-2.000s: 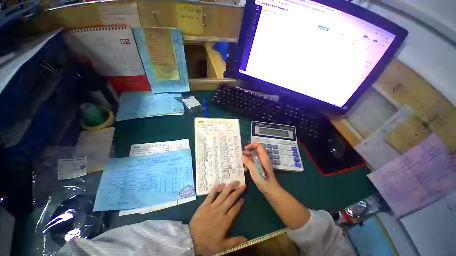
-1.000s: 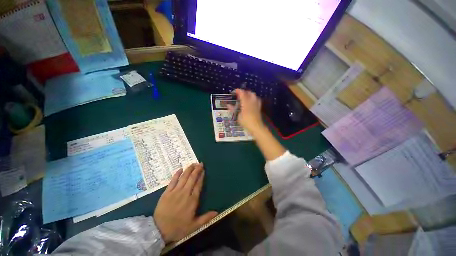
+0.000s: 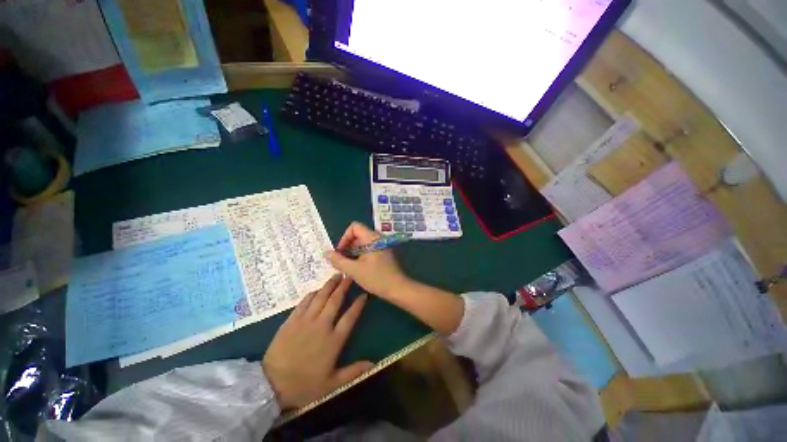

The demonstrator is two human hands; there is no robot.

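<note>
A cream stock card [image 3: 280,246], densely handwritten, lies tilted on the green desktop, its left part beside or under a blue form [image 3: 151,298] with a round stamp. My left hand [image 3: 315,350] lies flat with fingers apart at the card's lower right edge. My right hand [image 3: 369,263] holds a slim pen [image 3: 380,244] at the card's right edge; the pen's tip is hard to see among the fingers. The calculator [image 3: 414,194] lies behind my right hand, untouched.
A black keyboard [image 3: 371,116] and monitor [image 3: 457,52] stand behind. A mouse [image 3: 511,200] is on a red-edged pad at right. A bright blue pen [image 3: 271,131] and small packet [image 3: 235,118] lie at back left. A pink sheet [image 3: 647,224] is at right.
The card has gone from upright beside the blue form to tilted against it. My right hand went to the calculator, then came back to the card. The view has turned right.
</note>
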